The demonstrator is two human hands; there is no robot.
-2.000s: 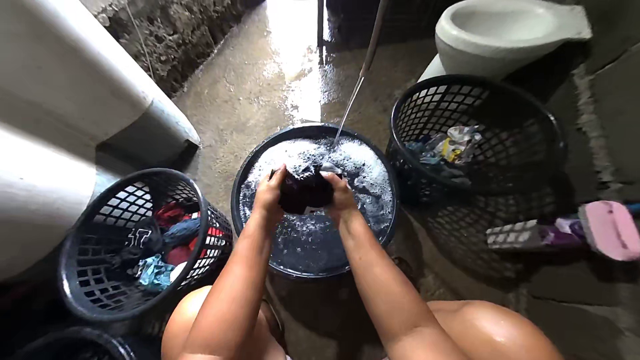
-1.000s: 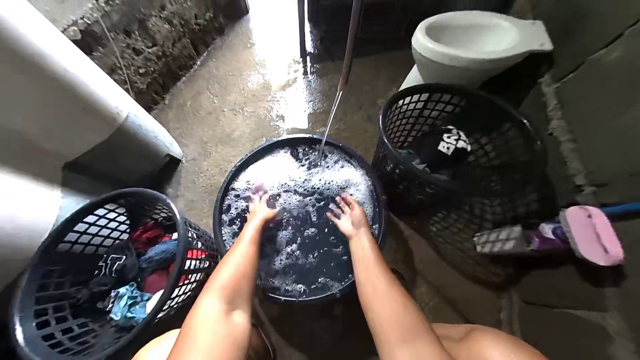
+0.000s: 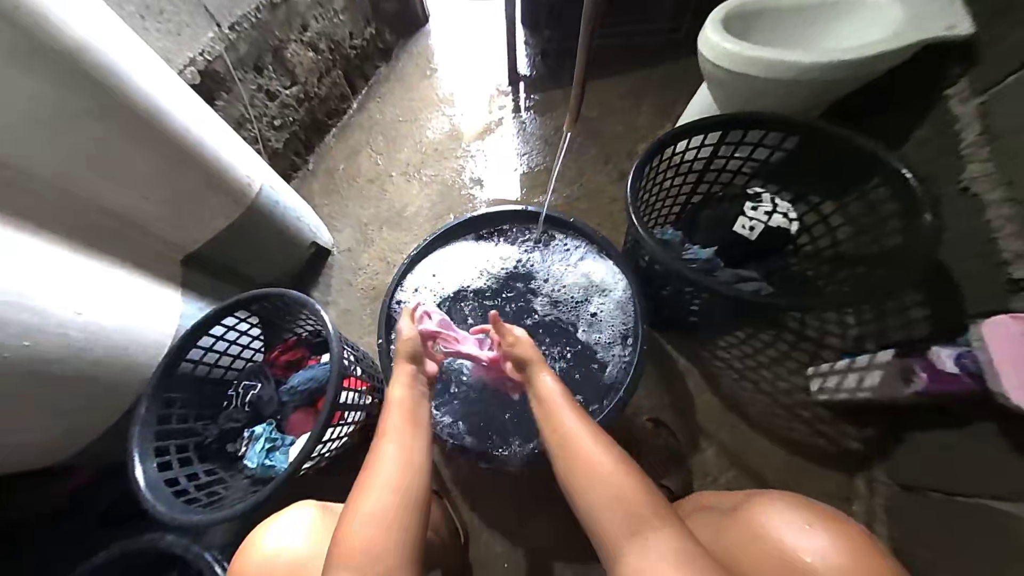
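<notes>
A wet pink cloth [image 3: 456, 338] is stretched between my two hands, just over the soapy water of a round dark tub [image 3: 632, 352]. My left hand [image 3: 414, 344] grips its left end near the tub's left rim. Around its right end my right hand [image 3: 512, 348] is closed, close to the tub's middle, where part of the cloth lies in the water. White suds cover much of the surface. From a hose [image 3: 578, 88] above the far rim, a thin stream of water falls into the tub.
A black plastic laundry basket [image 3: 152, 488] with mixed clothes [image 3: 268, 448] stands at the left. Another [image 3: 800, 296] at the right holds dark clothes [image 3: 720, 228]. Behind it is a white toilet bowl [image 3: 776, 72]; a pink brush-like item [image 3: 1004, 356] lies at the right edge. The concrete floor [image 3: 376, 192] is wet.
Two seconds ago both hands held a dark cloth; one second ago they were apart and empty over the tub. Now they hold the pink cloth. A dark garment with white print has appeared in the right basket.
</notes>
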